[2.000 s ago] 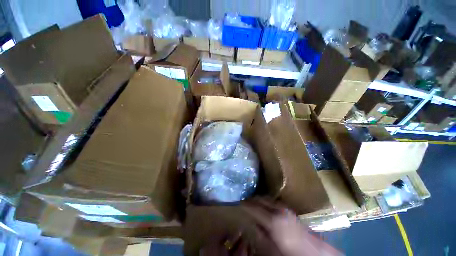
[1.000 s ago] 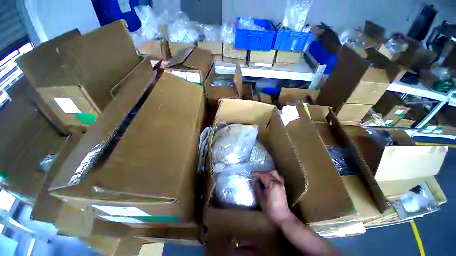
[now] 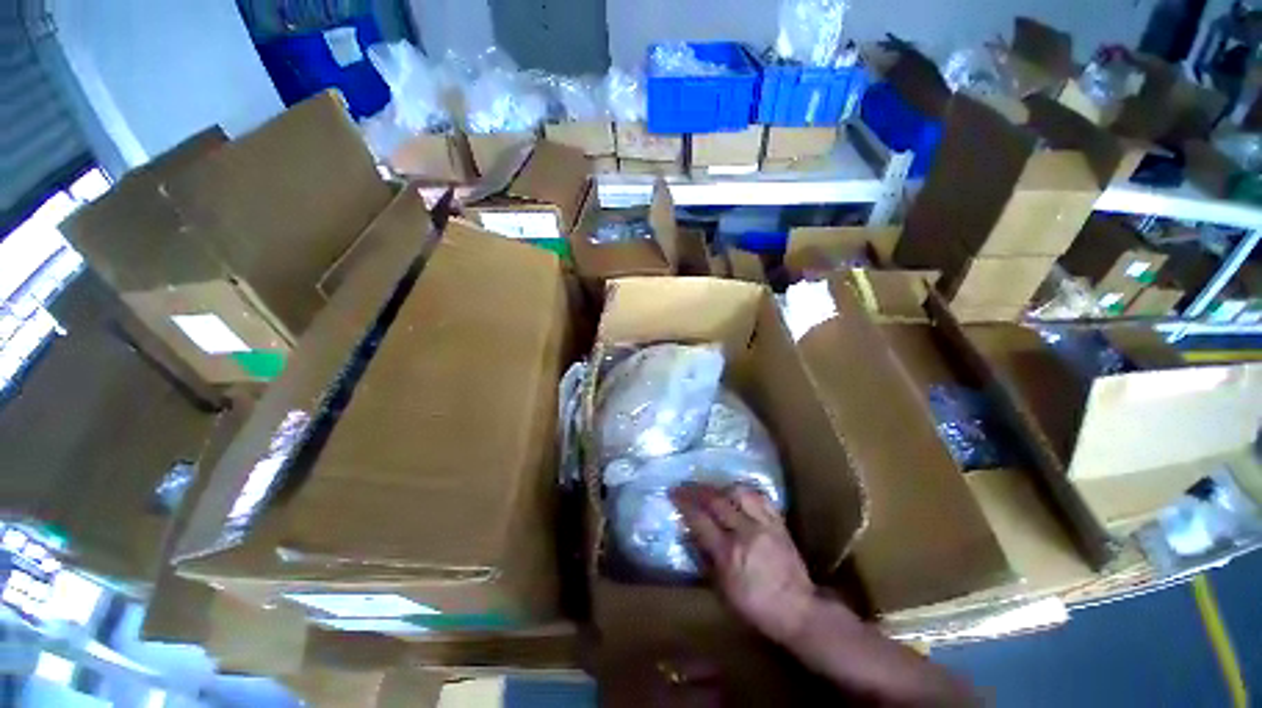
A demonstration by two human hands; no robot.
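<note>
An open brown carton stands in the middle, holding shiny clear poly bags of greyish goods. My right hand is bare and reaches in from the lower right. It lies on the nearest bag, fingers a little apart, palm side hidden, gripping nothing that I can see. A dim, dark shape with a small yellow glint shows at the bottom edge, below the carton's near flap; it may be part of my left hand, but it is too dark to tell.
A large carton with a partly open top stands left of it. Open cartons stand close on the right. Behind are blue bins and bagged goods on a white shelf. A yellow floor line shows at the lower right.
My right hand was blurred at the carton's near edge, then moved in onto the bags; its fingers now lie flatter and more spread. The camera view has shifted slightly.
</note>
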